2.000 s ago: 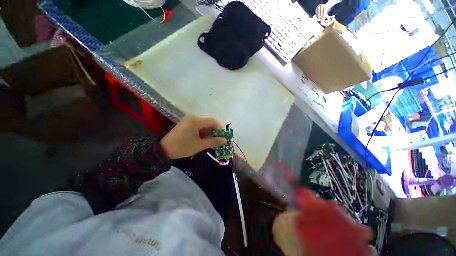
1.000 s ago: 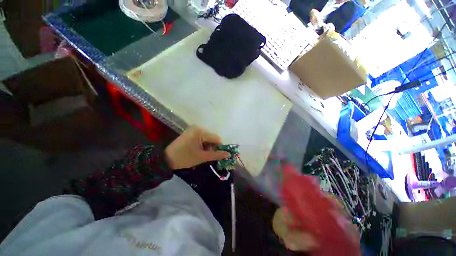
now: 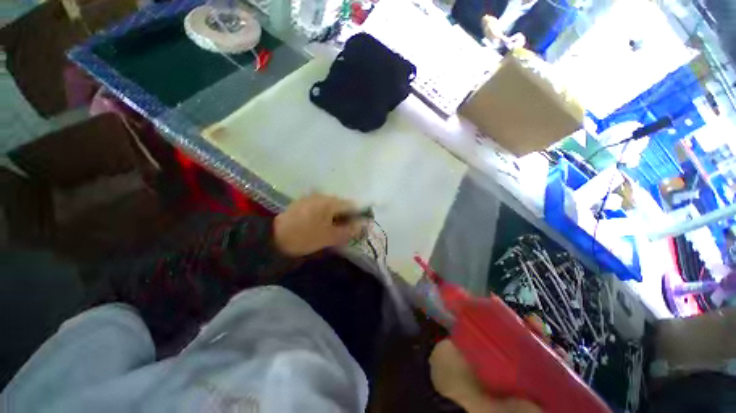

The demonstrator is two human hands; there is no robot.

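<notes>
My left hand [image 3: 313, 225] pinches a small circuit board [image 3: 361, 223] at the near edge of the cream sheet. The board is blurred and partly hidden by the fingers. Thin dark wires and a blurred white cable [image 3: 391, 289] hang from it towards my lap. My right hand [image 3: 462, 377] holds a large red glue bottle [image 3: 516, 347] at the lower right. Its narrow red nozzle points up and left, apart from the board.
The cream sheet [image 3: 323, 153] bears a black cloth item [image 3: 365, 82]. A pile of white cables [image 3: 557, 294] lies right of the bottle. A carton [image 3: 520, 105], blue tray [image 3: 593, 234] and white reel [image 3: 223, 29] stand farther back. A person's hand [image 3: 502, 34] shows at the top.
The red bottle's nozzle has become clearer and shows apart from the board. My left hand has shifted slightly up with the board, and the white cable has swung right.
</notes>
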